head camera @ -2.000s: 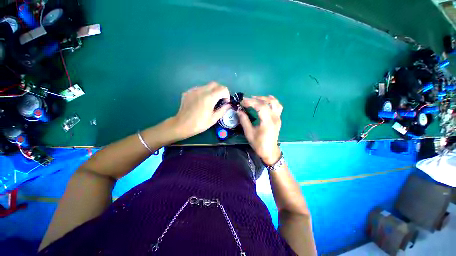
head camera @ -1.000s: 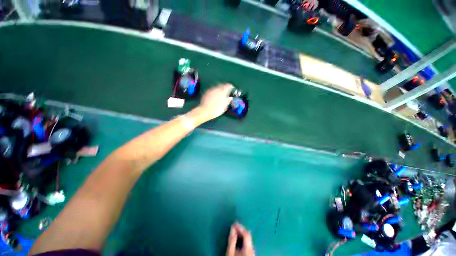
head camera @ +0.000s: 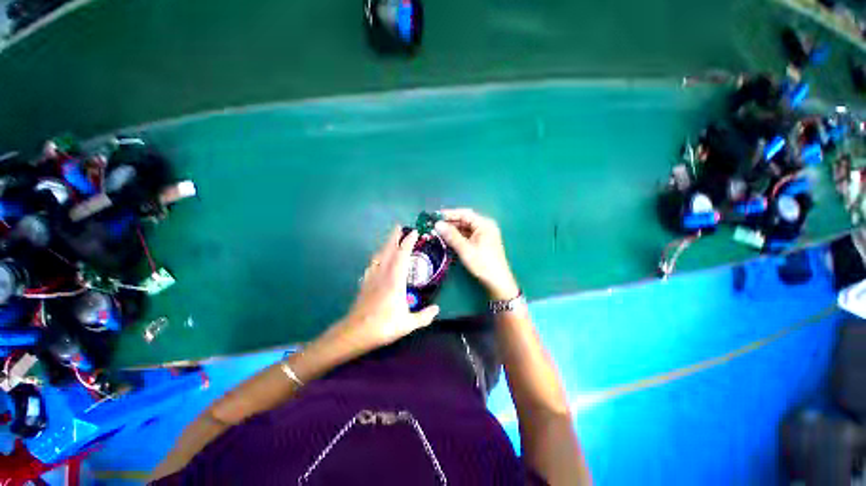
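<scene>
A part-assembled unit [head camera: 421, 271] with a black housing, a silver-white disc, a blue cylinder end and red wires is held near the bench's front edge. My left hand [head camera: 385, 289] is closed around its left side. A small green circuit board [head camera: 427, 223] sits at the unit's far end. My right hand [head camera: 475, 244] pinches the board between thumb and fingers. The inside of the housing is partly hidden by my fingers.
Part-assembled units [head camera: 95, 237] are piled on the bench at left, with another pile [head camera: 750, 190] at right. One unit [head camera: 395, 24] lies on the green conveyor [head camera: 237, 57] beyond the bench. The blue floor [head camera: 646, 351] shows at lower right.
My left hand has come back from the conveyor and now holds a unit near my body. My right hand has moved to the green board. The view has tilted down.
</scene>
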